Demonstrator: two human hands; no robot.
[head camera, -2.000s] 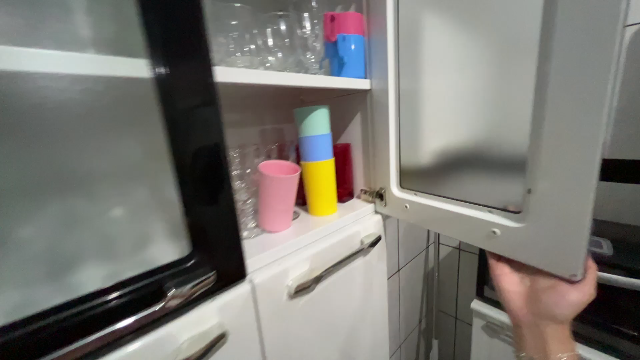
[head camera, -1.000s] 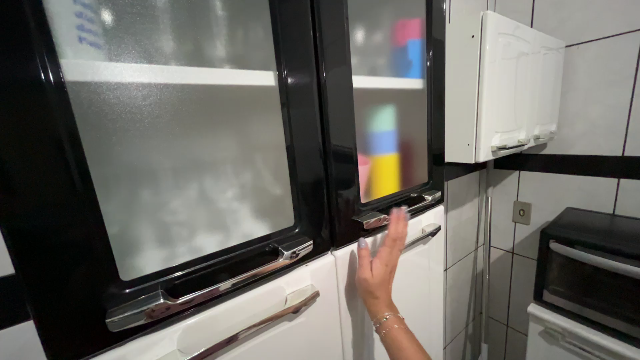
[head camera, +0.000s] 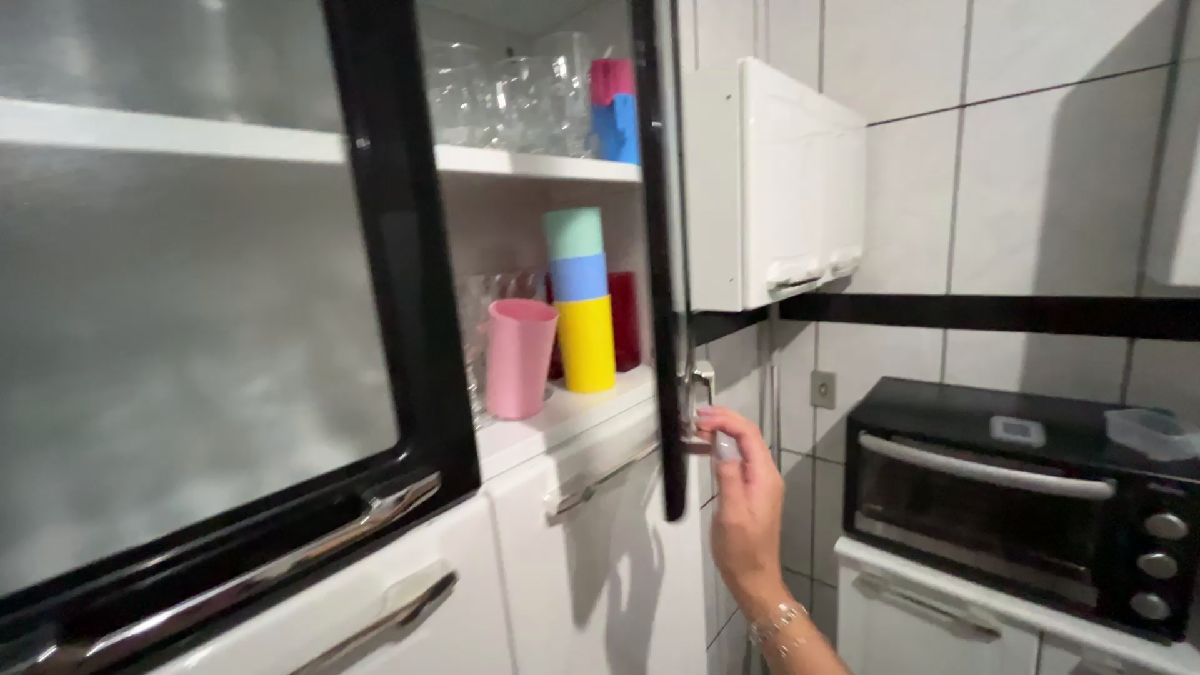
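Note:
My right hand (head camera: 750, 506), with a bracelet at the wrist, has its fingers hooked on the chrome handle (head camera: 698, 403) of a black-framed glass cabinet door (head camera: 667, 281), which stands ajar. Behind that door, on the lower shelf (head camera: 534, 436), are a pink plastic cup (head camera: 519, 361) and a stack made of a yellow cup (head camera: 587, 345), a blue cup (head camera: 579, 277) and a mint green cup (head camera: 573, 234). Dark red items (head camera: 622, 323) and clear glasses stand near them. My left hand is out of view.
Clear glasses (head camera: 516, 103) and pink and blue cups (head camera: 615, 127) fill the upper shelf (head camera: 534, 164). A shut frosted-glass door (head camera: 398, 234) is at left. White wall cabinets (head camera: 797, 187) hang beyond. A black toaster oven (head camera: 984, 506), bearing a plastic container (head camera: 1148, 433), stands at right.
The door was wide open two seconds ago, closed one second ago, and is now partly open again. My right hand has moved from beside the handle onto it.

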